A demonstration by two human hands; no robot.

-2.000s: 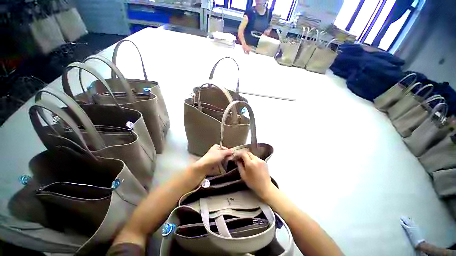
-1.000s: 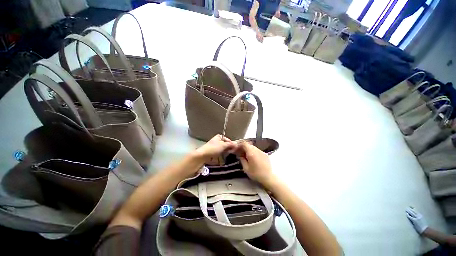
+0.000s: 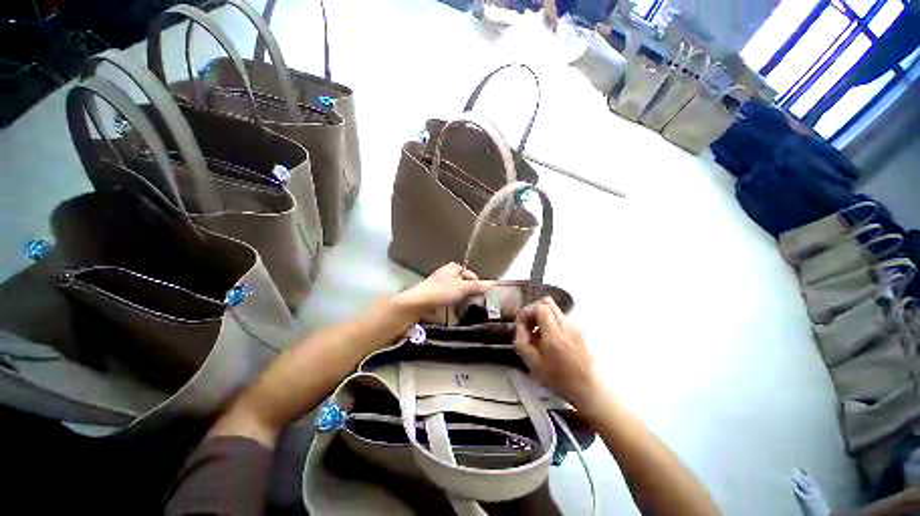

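Directly in front of me stand taupe tote bags close together, the nearest (image 3: 373, 462) with looped handles, a zipped divider and a blue tuft at its left side. My left hand (image 3: 444, 289) pinches the top rim of the bag just beyond. My right hand (image 3: 555, 345) is at the right part of that bag's mouth, fingers bent. Whether it grips anything is hidden. A small pale patch (image 3: 493, 305) shows inside the bag between my hands. The bag's looped handle (image 3: 547, 234) arches above my hands.
Another tote bag (image 3: 474, 237) stands just beyond. A row of totes (image 3: 227, 348) stands on the left of the white table (image 3: 686, 302). A thin rod (image 3: 580, 178), navy bundles (image 3: 777, 151) and more bags lie or stand farther off. A pale-gloved hand (image 3: 807, 494) is at lower right.
My hands have moved apart from the bag's centre rim: the left stays near the rim, the right has moved right and down. The view has turned and tilted down.
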